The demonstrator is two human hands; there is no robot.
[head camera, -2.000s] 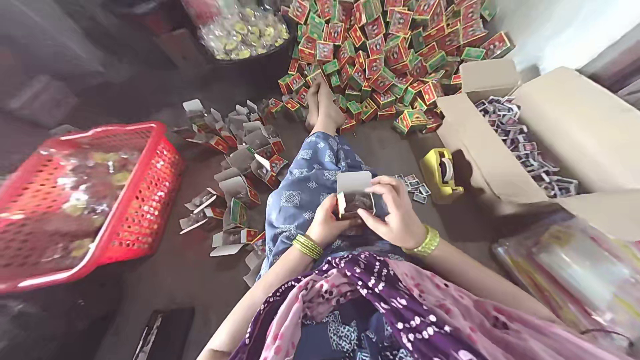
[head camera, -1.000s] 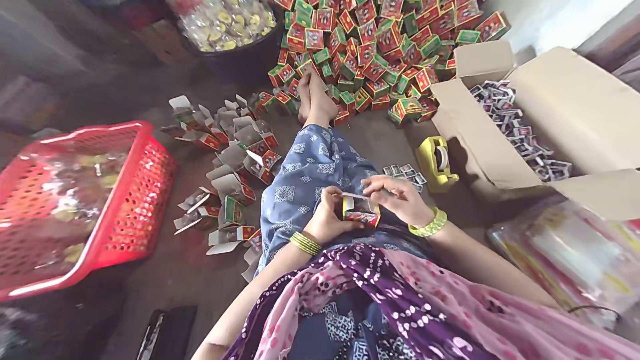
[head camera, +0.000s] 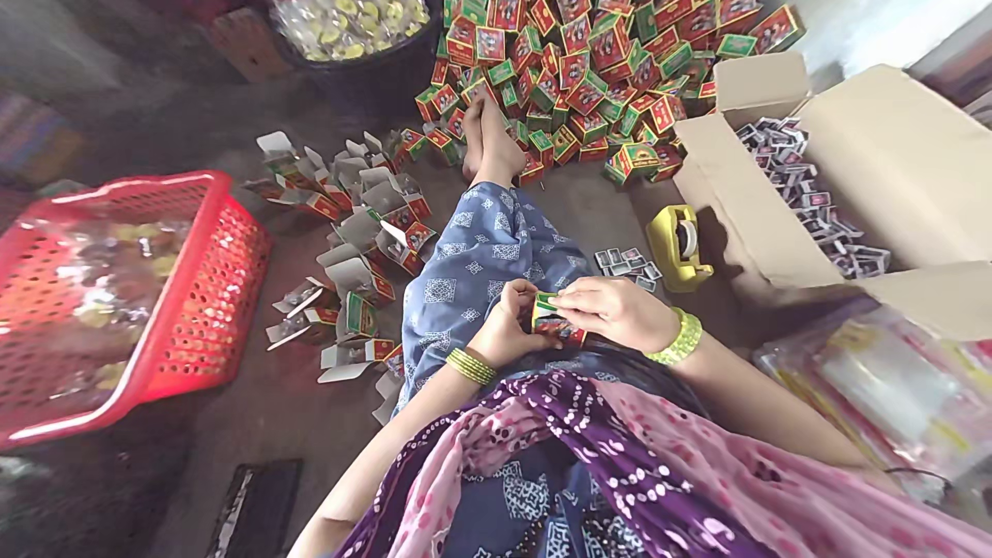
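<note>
A small printed cardboard box, red, green and yellow, rests at my lap between my two hands. My left hand grips its left side, thumb low and fingers above. My right hand has its fingertips on the box's green top flap, which lies across the top. Past my right hand, small flat dark-and-white pieces lie on the floor beside a yellow tape dispenser. Left of my legs stand several open printed boxes with their flaps up.
At the left is a red plastic basket of clear-wrapped items. A dark tub of similar packets stands ahead, near a heap of closed boxes. On the right are a cardboard carton of small pieces and plastic packets. A dark flat object lies lower left.
Two seconds ago the box's pale flap stood up; now the green flap lies over the top. My right hand's fingers have come down from above the box onto it.
</note>
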